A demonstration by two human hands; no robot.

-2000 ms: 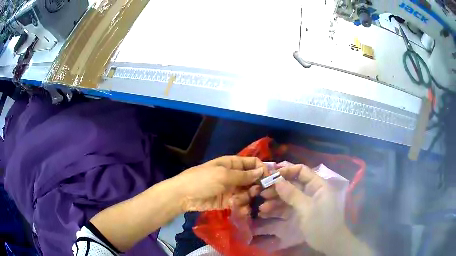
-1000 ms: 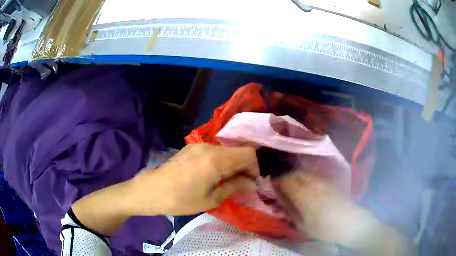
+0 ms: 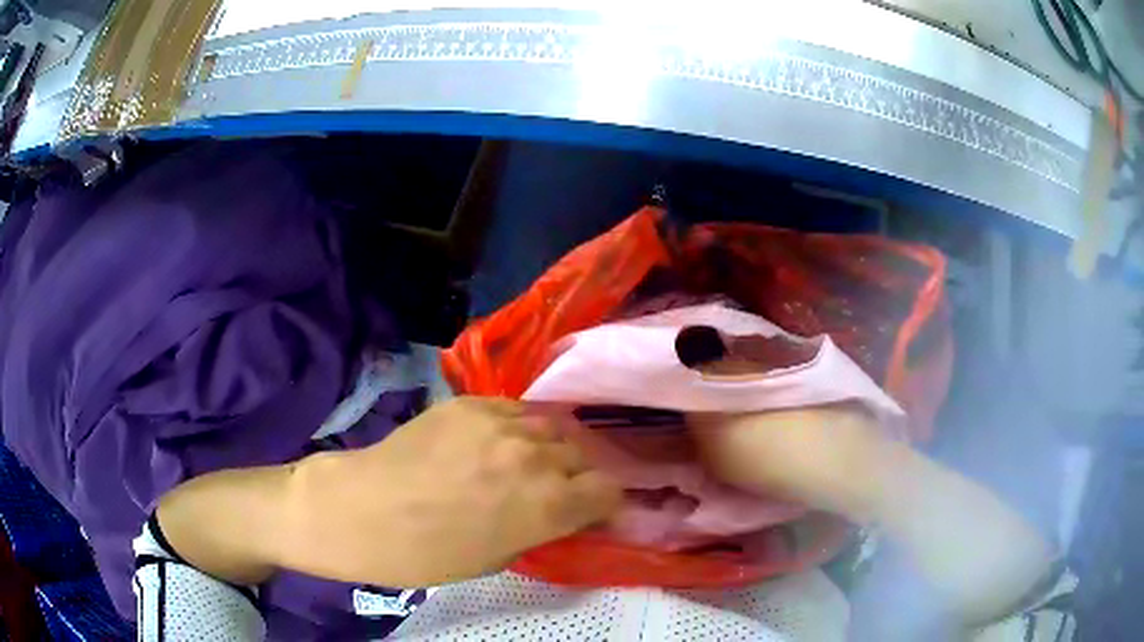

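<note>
The red plastic bag (image 3: 590,295) lies open on my lap, with the pink plastic bag (image 3: 627,364) inside it, its handle opening showing near the top. My left hand (image 3: 502,483) is curled over the left rim of the pink bag and grips it. My right hand (image 3: 740,452) reaches into the pink bag's mouth. Its fingers are hidden inside, and only the back of the hand, wrist and forearm show. The small metal part is not in view.
A purple fabric heap (image 3: 188,339) lies at the left. The table's blue edge (image 3: 502,126) with a ruler strip (image 3: 803,85) crosses the top. Brown cardboard with tape (image 3: 138,63) is at top left. Green handles (image 3: 1066,35) and an orange tip (image 3: 1110,110) show at top right.
The small silvery part held between both hands is no longer seen. My right hand has gone down into the pink bag. The view has tilted down towards the lap.
</note>
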